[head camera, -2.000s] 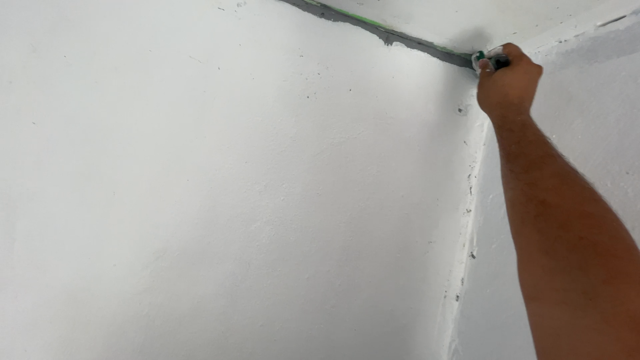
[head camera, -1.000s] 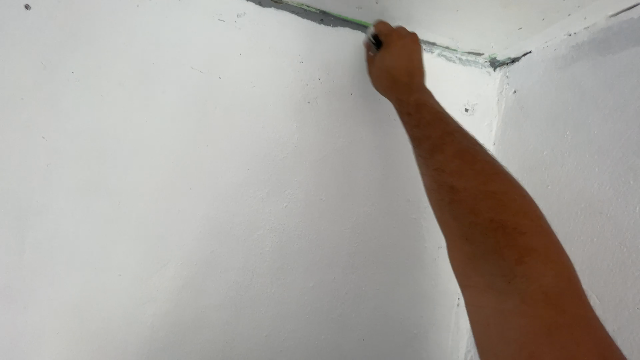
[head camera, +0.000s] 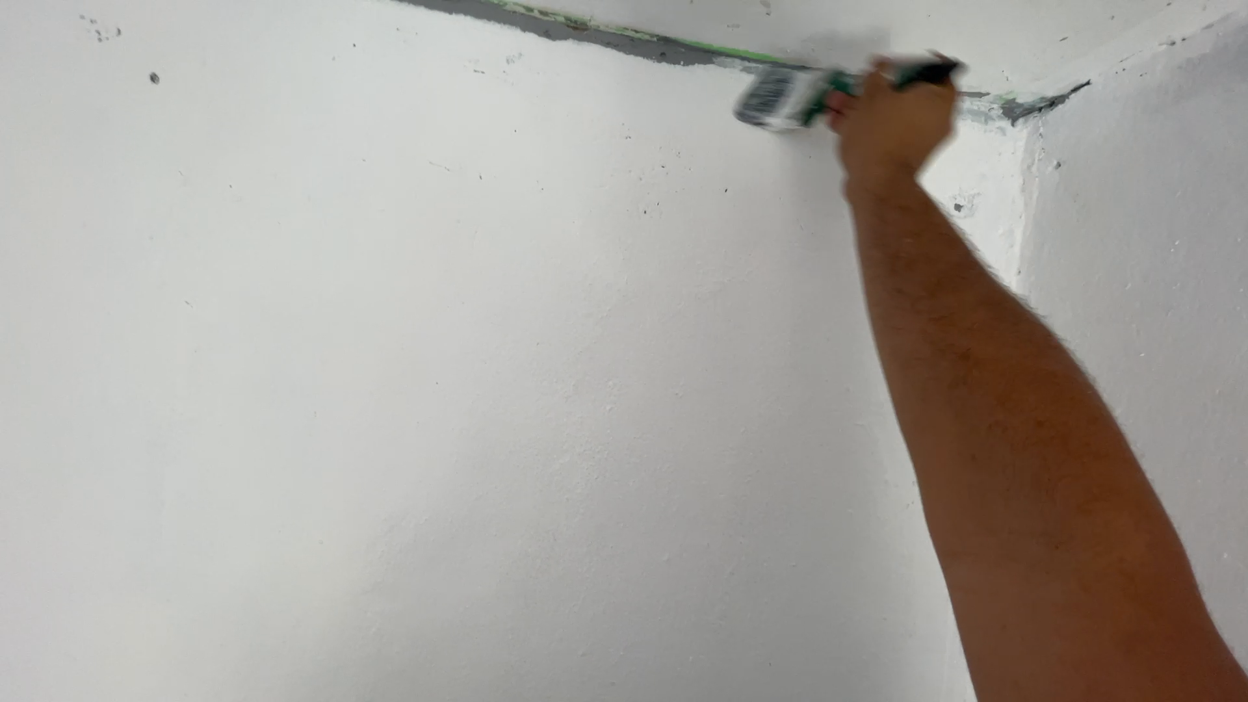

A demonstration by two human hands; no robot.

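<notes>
My right hand (head camera: pixel 892 122) is raised at the upper right, closed around the green and black handle of a flat paintbrush (head camera: pixel 775 97). The brush is blurred and points left, its head close to the top of the white wall (head camera: pixel 487 341), just under the grey strip (head camera: pixel 624 41) along the wall's upper edge. A thin bright green line borders part of that strip. Whether the bristles touch the wall I cannot tell. My left hand is out of view.
The white ceiling (head camera: pixel 877 24) meets the wall above my hand. At the right a second wall (head camera: pixel 1150 292) joins in a corner, with dark grey patches (head camera: pixel 1043 102) at its top. A small dark hole (head camera: pixel 154 78) marks the wall at the upper left.
My right hand has moved left from the corner along the top of the wall. Two seconds ago it covered the corner's top, where grey patches now show. The brush head shows more clearly now.
</notes>
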